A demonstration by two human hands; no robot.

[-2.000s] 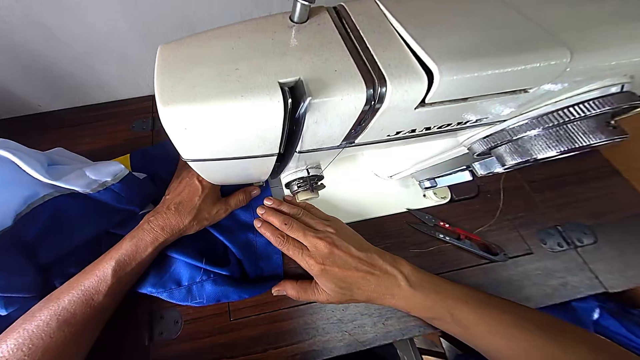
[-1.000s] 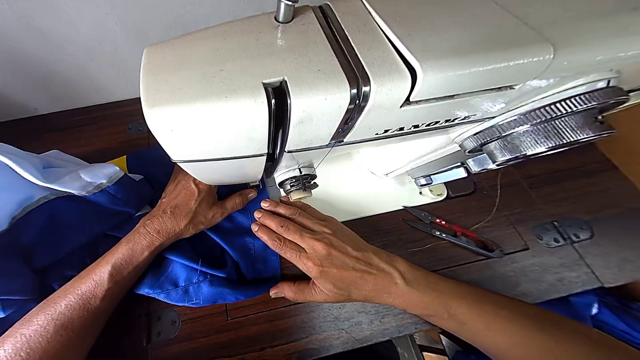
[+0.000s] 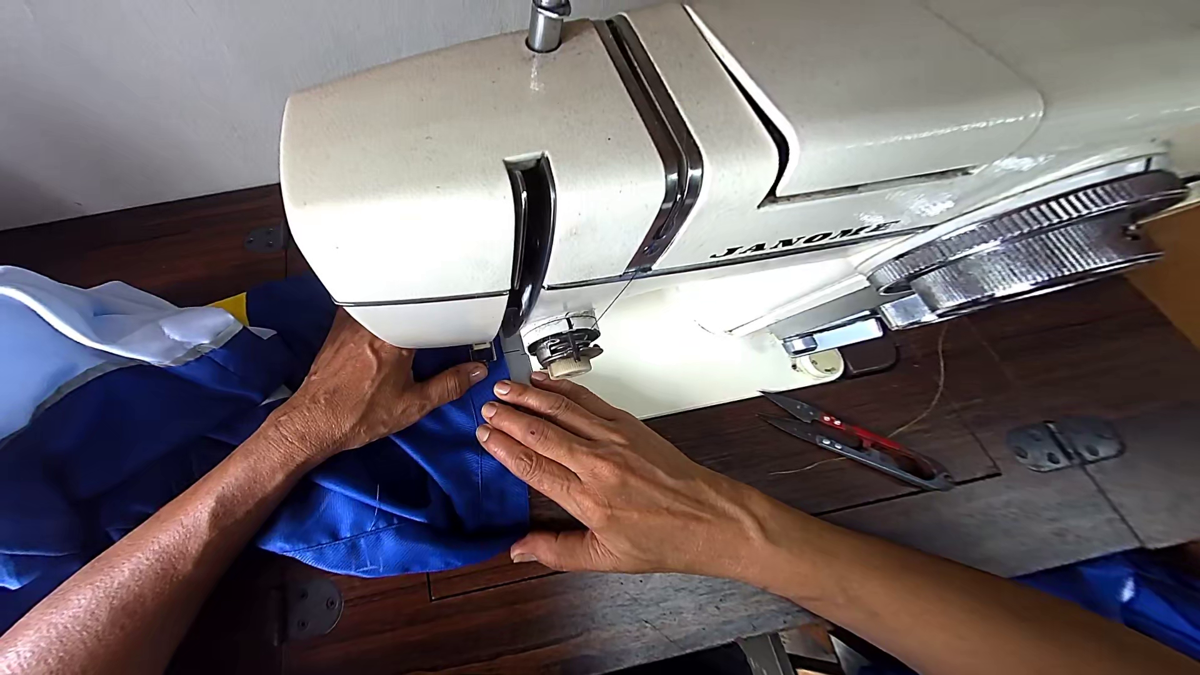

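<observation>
Blue fabric (image 3: 422, 506) lies under the head of a cream Janome sewing machine (image 3: 412, 206). My left hand (image 3: 366, 384) rests on the cloth left of the presser foot (image 3: 483, 352), its thumb close to the foot and part of the hand hidden behind the machine head. Flat on the fabric's right edge are the fingertips of my right hand (image 3: 600, 478), just below the thread tension dial (image 3: 565, 347), with the thumb spread lower down. Neither hand is closed around the cloth. The needle cannot be made out.
Thread snips (image 3: 858, 441) with a red part lie on the dark wooden table (image 3: 712, 459), beside a loose thread. White and light blue fabric (image 3: 103, 328) is bunched at the left. More blue fabric (image 3: 1116, 591) is at the lower right. Metal hinges (image 3: 1066, 443) are set in the tabletop.
</observation>
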